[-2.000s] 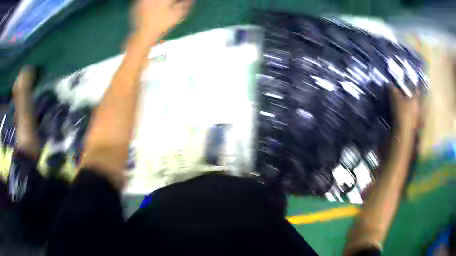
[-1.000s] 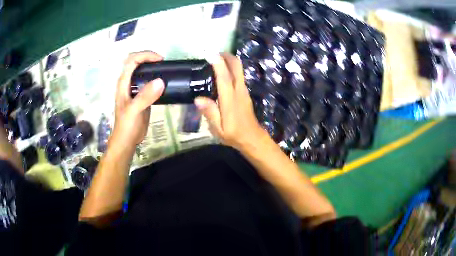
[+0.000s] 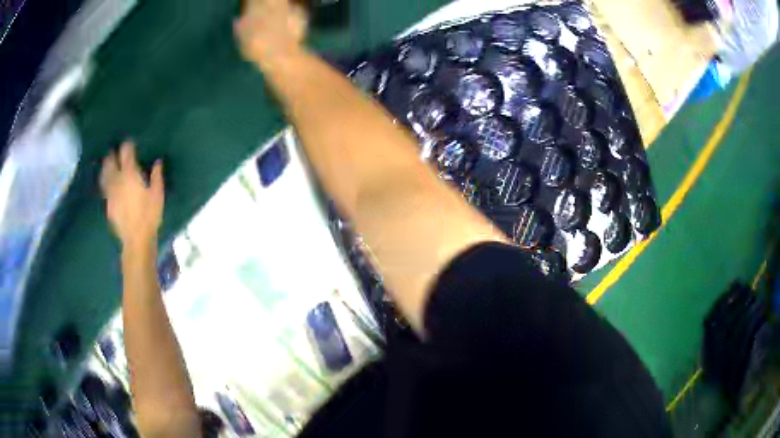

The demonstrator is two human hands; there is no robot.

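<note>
My left hand (image 3: 134,195) is over the dark green conveyor belt (image 3: 192,115), fingers spread and empty. My right hand (image 3: 272,30) reaches to the top edge over the belt and is blurred. A dark object (image 3: 329,12) lies just right of its fingers, cut off by the frame. I cannot tell if the hand touches it. The glossy black blister tray (image 3: 500,137) with rows of round pockets lies right of my right forearm, which covers part of its left side.
Pale printed sheets (image 3: 257,299) with dark phone-like pictures cover the worktop. Blurred black units (image 3: 90,406) stand at the lower left. Tan cardboard (image 3: 637,51) and a clear plastic bag (image 3: 753,30) are at the upper right. The green floor has a yellow line (image 3: 706,158).
A second ago both hands held a black cylindrical housing over the sheets. Now they are apart over the belt, and my left hand has let go. The view has turned.
</note>
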